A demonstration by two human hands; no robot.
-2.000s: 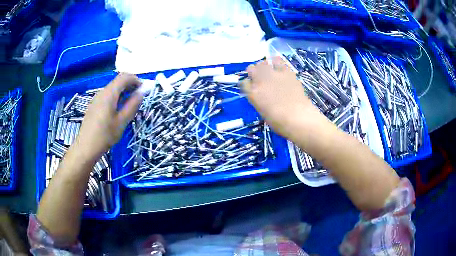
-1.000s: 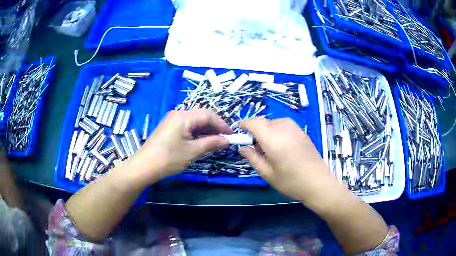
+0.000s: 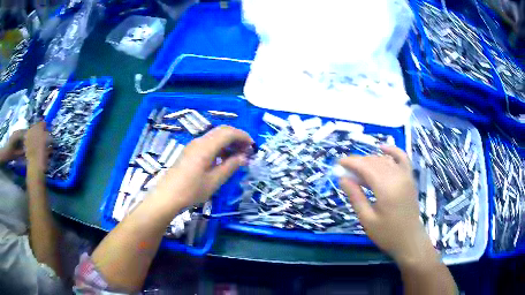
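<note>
The centre blue tray [image 3: 299, 235] holds a heap of thin silver rods with dark ends. Several white sleeves [image 3: 296, 125] lie along its far edge. My left hand [image 3: 210, 164] is over the border between the left and centre trays, fingers curled; a small dark thing shows at its fingertips, too blurred to name. My right hand [image 3: 383, 193] is over the right part of the centre tray, with a small whitish piece [image 3: 339, 171] at its thumb and fingertips, blurred. The left blue tray [image 3: 124, 155] holds short silver tubes.
A white tray [image 3: 485, 190] of metal parts stands right of the centre tray. A white sheet [image 3: 328, 57] lies behind it. Stacked blue trays [image 3: 423, 86] are at the back right. Another person's hands [image 3: 35, 141] work at the far left. A white cord [image 3: 190, 56] crosses an empty-looking rear blue tray [image 3: 201, 34].
The view has swung left, bringing the other person's hands in. My hands have come apart from the white sleeve they held together, one to each side.
</note>
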